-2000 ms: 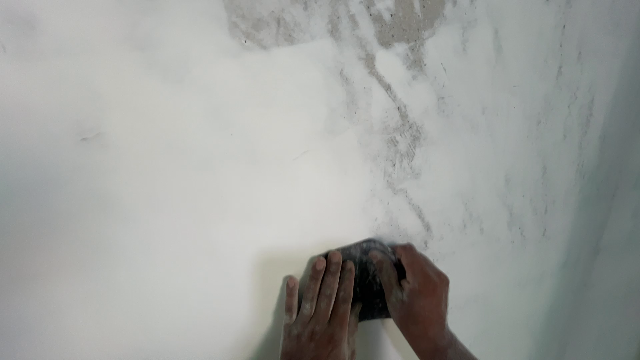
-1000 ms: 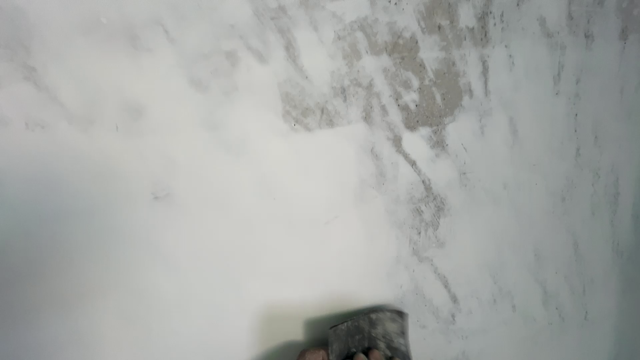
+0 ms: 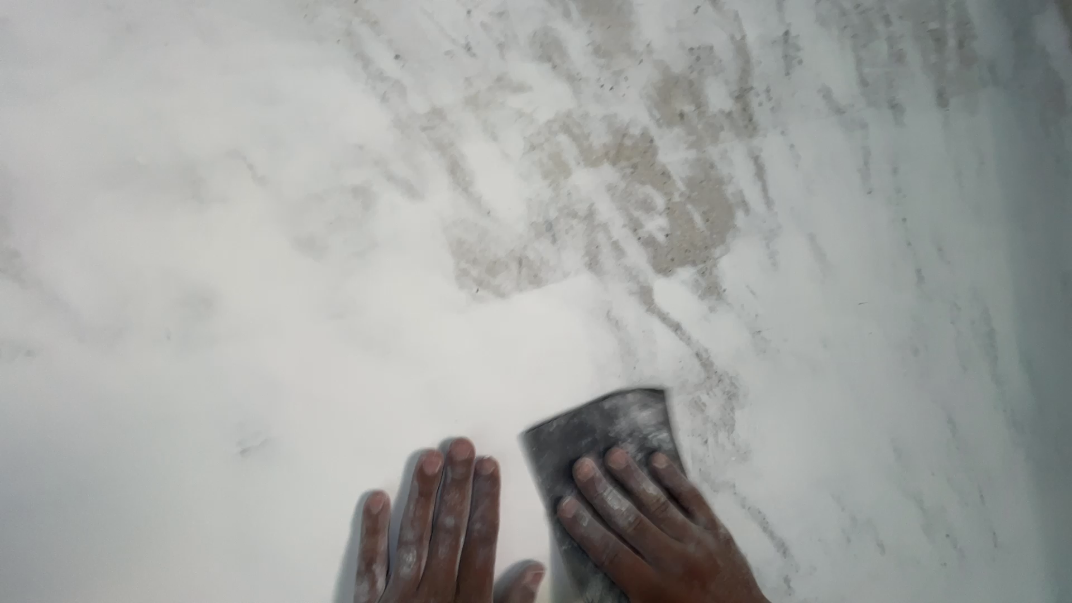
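A dark, dust-smeared sheet, apparently sandpaper, lies against the white plastered surface at the lower middle. My right hand presses on it with spread, dusty fingers; whether the thumb grips its edge is hidden. To the left of the sheet, my left hand rests flat on the plaster with its fingers extended and nothing in it. White powder coats the fingers of both hands. The lower end of the sheet is partly covered by the right hand.
Bare grey-brown patches show through the white coat above the hands. Thin grey streaks run down the right side, where a darker, shaded band borders the surface.
Two seconds ago both hands were on the dark sheet; now only my right hand is on it and my left lies flat beside it. The view has shifted.
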